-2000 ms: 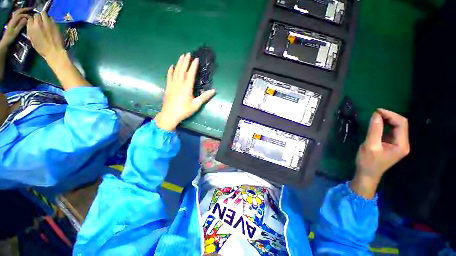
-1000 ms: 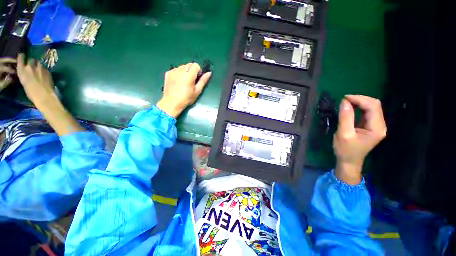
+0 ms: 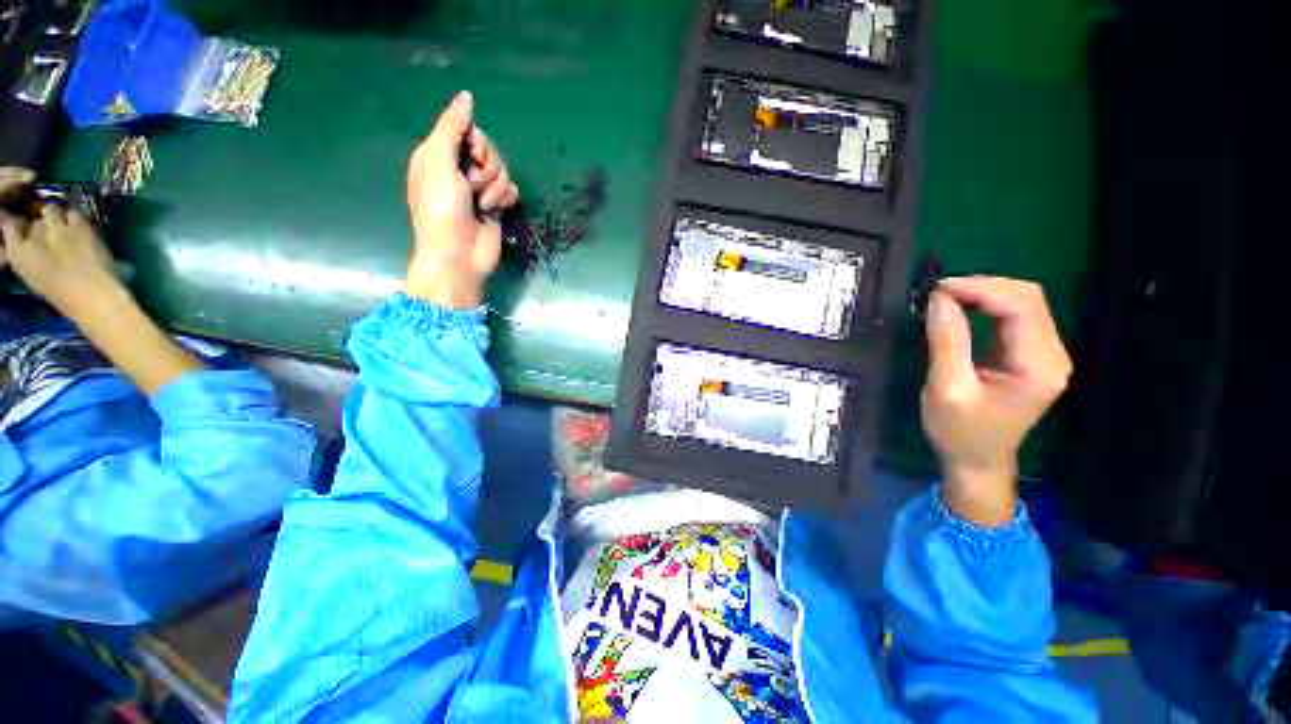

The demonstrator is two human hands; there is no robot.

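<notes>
My left hand [image 3: 460, 205] is turned palm inward left of the tray, with its fingers curled around small black parts that show dark between thumb and fingers. A loose pile of small black parts [image 3: 564, 226] lies on the green surface just right of it. The black foam tray [image 3: 644, 304] holds several phone frames in a row, such as the nearest one [image 3: 748, 406]. My right hand [image 3: 991, 347] is right of the tray, thumb and index fingertips together beside another black pile [image 3: 925, 280]; whether a part is between the fingertips cannot be told.
A neighbour's hand [image 3: 60, 255] and blue sleeve [image 3: 156, 467] are at the left. A blue bag [image 3: 135, 64], a clear bag of small tan parts [image 3: 234, 82] and a loose tan heap [image 3: 128, 166] lie at the upper left. The green bench's front edge [image 3: 559, 396] runs below my left hand.
My left hand has gone from flat over the black pile to closed and turned inward, and has moved left, leaving the pile more spread. My right hand stays pinched, now closer to the tray.
</notes>
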